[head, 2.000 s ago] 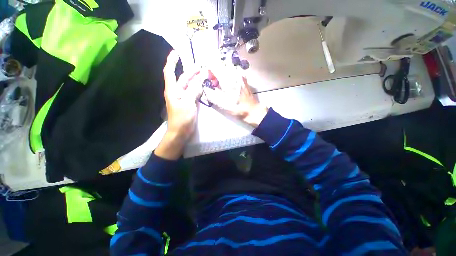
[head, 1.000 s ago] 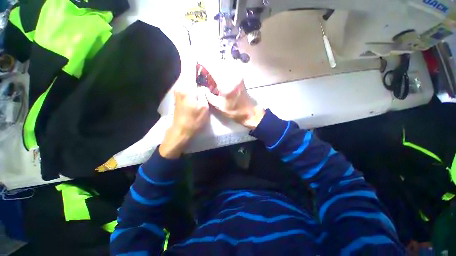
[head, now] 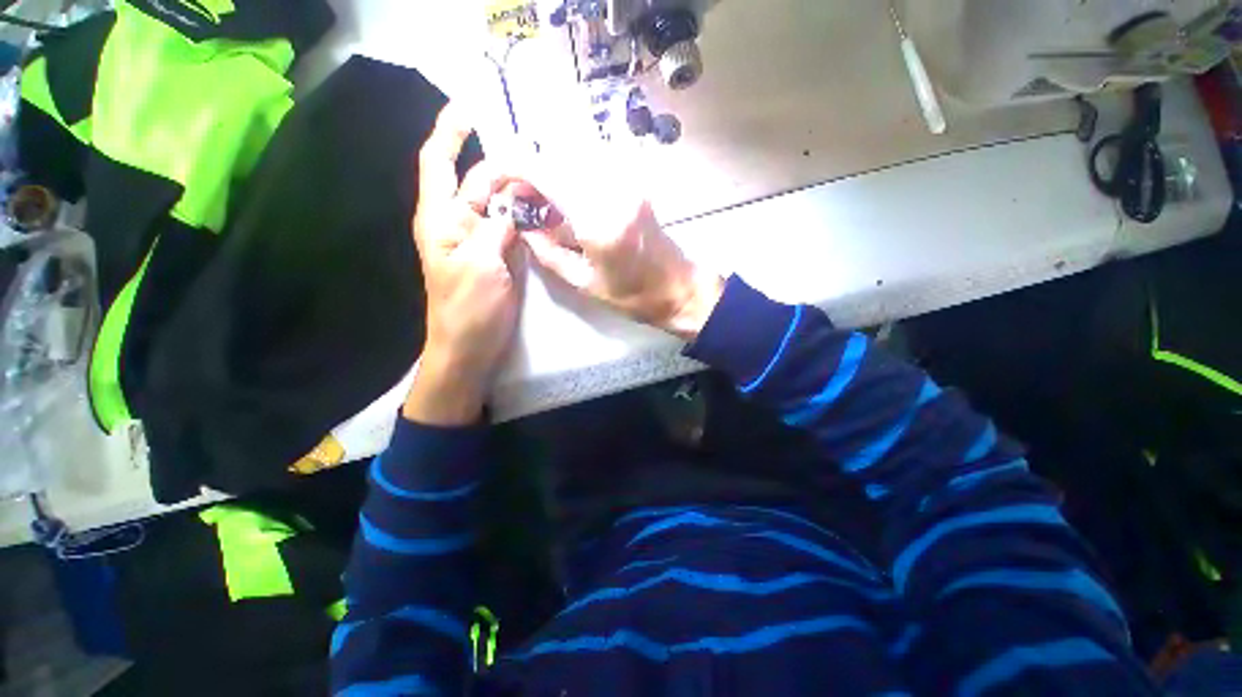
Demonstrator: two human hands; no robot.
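A small shiny metal part (head: 523, 213), which looks like a bobbin case, is pinched between the fingertips of both hands, just in front of the needle area. My left hand (head: 467, 266) holds it from the left, with the index finger raised. My right hand (head: 629, 267) touches it from the right with its fingertips. Strong glare washes out the fingers, and any thread cannot be made out. The presser foot and needle area (head: 616, 102) is just beyond the hands.
A black and neon garment piece (head: 293, 259) lies left of my hands. Black-handled scissors (head: 1133, 170) lie at the right end of the machine bed. A slender pale tool (head: 921, 85) lies behind. A clear plastic bag (head: 48, 327) is at far left. Dark garments (head: 1076, 354) lie lower right.
The view has shifted, so the machine sits higher. My left hand's fingers have opened upward around the small part, which now shows its shiny metal side.
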